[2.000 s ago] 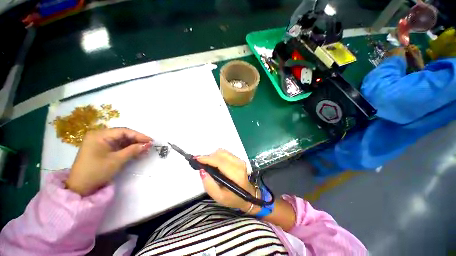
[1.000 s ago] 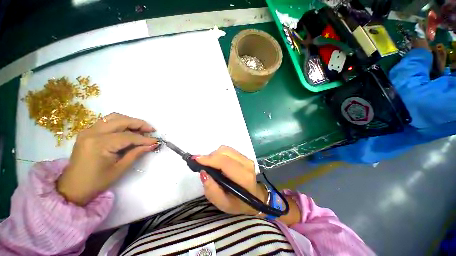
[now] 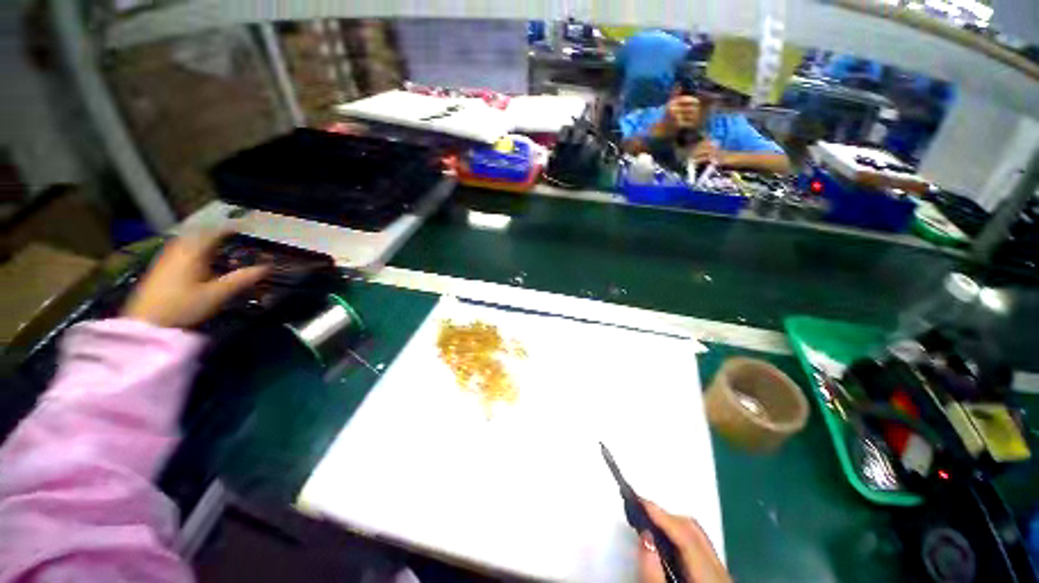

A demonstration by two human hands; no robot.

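Note:
My right hand (image 3: 684, 549) is shut on a black soldering iron (image 3: 640, 512) at the lower edge of the view, its thin tip over the white board (image 3: 570, 456). A loose pile of small gold pieces (image 3: 479, 360) lies at the board's upper left. My left hand (image 3: 188, 282) is blurred at the far left, over a dark tray (image 3: 279, 264); its fingers are apart, and whether it touches or holds a small part cannot be seen.
A solder wire spool (image 3: 327, 325) stands left of the board. A tan ring-shaped pot (image 3: 755, 404) and a green tray (image 3: 849, 438) with tools are at right. Black trays (image 3: 330, 171) are at the back left. Across the line a person in blue (image 3: 746, 142) sits behind a blue bin (image 3: 684, 198).
My left hand has left the board's middle for the far left. My right hand still holds the iron, now lower in view. The view has tilted up and turned left.

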